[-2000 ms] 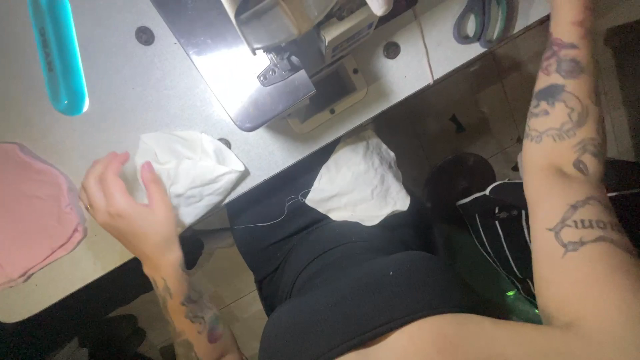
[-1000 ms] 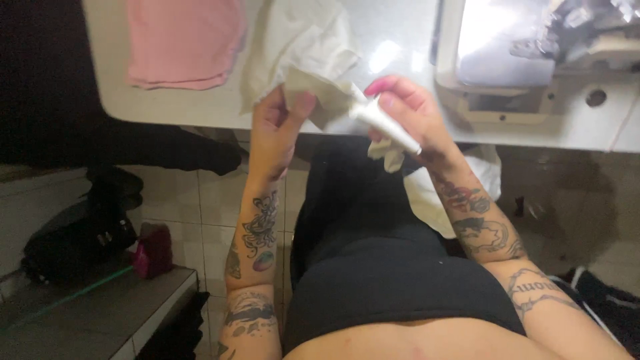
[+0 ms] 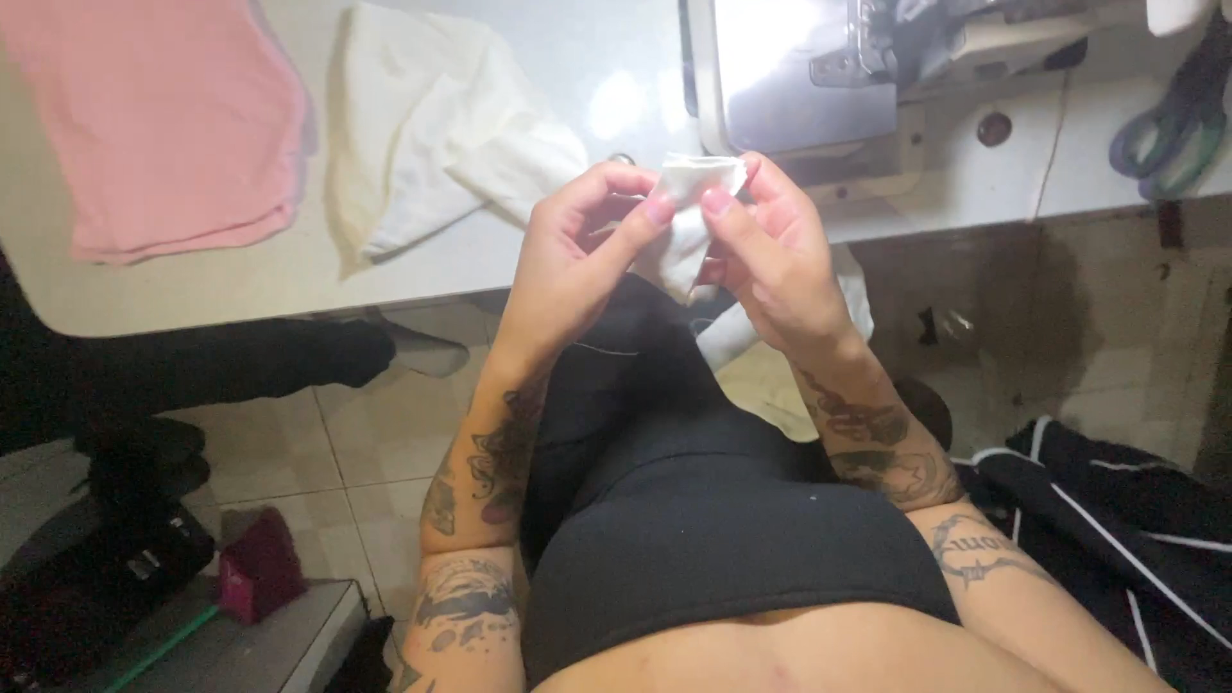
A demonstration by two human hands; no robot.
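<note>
A small folded piece of white fabric is pinched between both hands just off the table's front edge. My left hand grips its left side between thumb and fingers, and my right hand grips its right side the same way. Left of the hands, a crumpled white cloth lies on the white table. More pale cloth rests over my lap, partly hidden behind my right wrist. At the far left of the table is a stack of pink fabric pieces.
A sewing machine stands at the back, right of the hands. Scissors with dark blue and green handles lie at the table's right. Dark clothing with white piping is at lower right; a dark red object sits on a grey surface at lower left.
My right arm, stretched out to the far right two seconds ago, is now bent in front of me. Both hands now hold the folded white fabric close together. The view has shifted sideways.
</note>
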